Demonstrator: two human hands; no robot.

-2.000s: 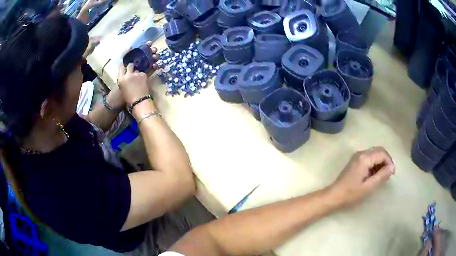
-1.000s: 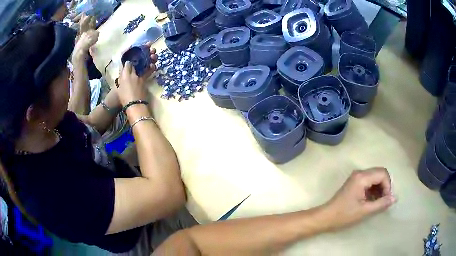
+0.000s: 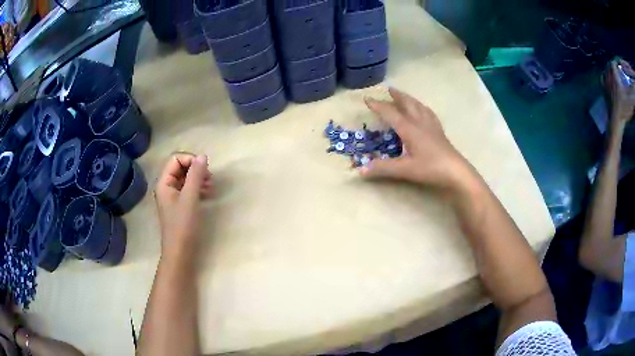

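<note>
A small loose pile of small fittings [image 3: 351, 141] with round white faces and dark bodies lies on the tan-covered table [image 3: 278, 243]. My right hand [image 3: 414, 139] is at the pile's right side, thumb and fingers spread around its right end; it grips nothing that I can see. My left hand [image 3: 182, 179] is to the left, above the table, with its fingers curled in. I cannot see anything in it, but the inside of the curled fingers is hidden.
Dark plastic housings [image 3: 101, 167] lie heaped at left, with more fittings [image 3: 17, 274] beside them. Stacked housings [image 3: 306, 49] stand behind the pile. Another person's forearm [image 3: 42, 344] is at lower left. A person's arm [image 3: 604, 201] shows at right, beside a green surface [image 3: 519, 132].
The view has swung right, so the heap of housings now sits at left. My right hand is now fully in view over the fittings. My left hand remains curled.
</note>
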